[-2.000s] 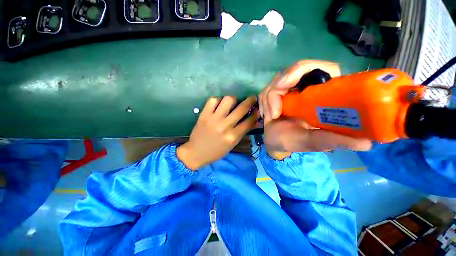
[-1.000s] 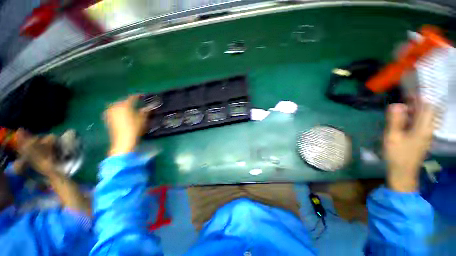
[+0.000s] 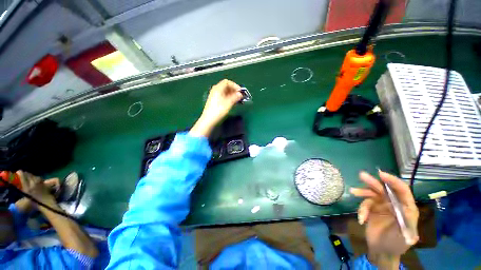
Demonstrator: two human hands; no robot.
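Note:
My left hand (image 3: 222, 103) reaches over the foam tray (image 3: 229, 129) and pinches a watch case assembly (image 3: 244, 95) above the mat, just beyond the tray's far edge. More housings sit in the tray's pockets; my forearm hides part of the tray. My right hand (image 3: 387, 213) is at the bench's near edge on the right, palm up, with thin silver tweezers (image 3: 396, 207) lying across its fingers. The screw dish (image 3: 319, 181) lies on the mat left of my right hand. The orange electric screwdriver (image 3: 348, 79) hangs above the bench.
Stacked slotted trays (image 3: 435, 121) stand on the right, with a black cable in front. A coiled black strap (image 3: 350, 122) lies beside them. White scraps (image 3: 270, 147) lie right of the foam tray. Another person's hands (image 3: 42, 192) work at the far left. A metal rail (image 3: 211, 66) runs behind the mat.
My left hand has moved from the tray's left end to beyond its right end and now holds a housing. Tweezers now show in my right hand. The screwdriver hangs free, away from my right hand.

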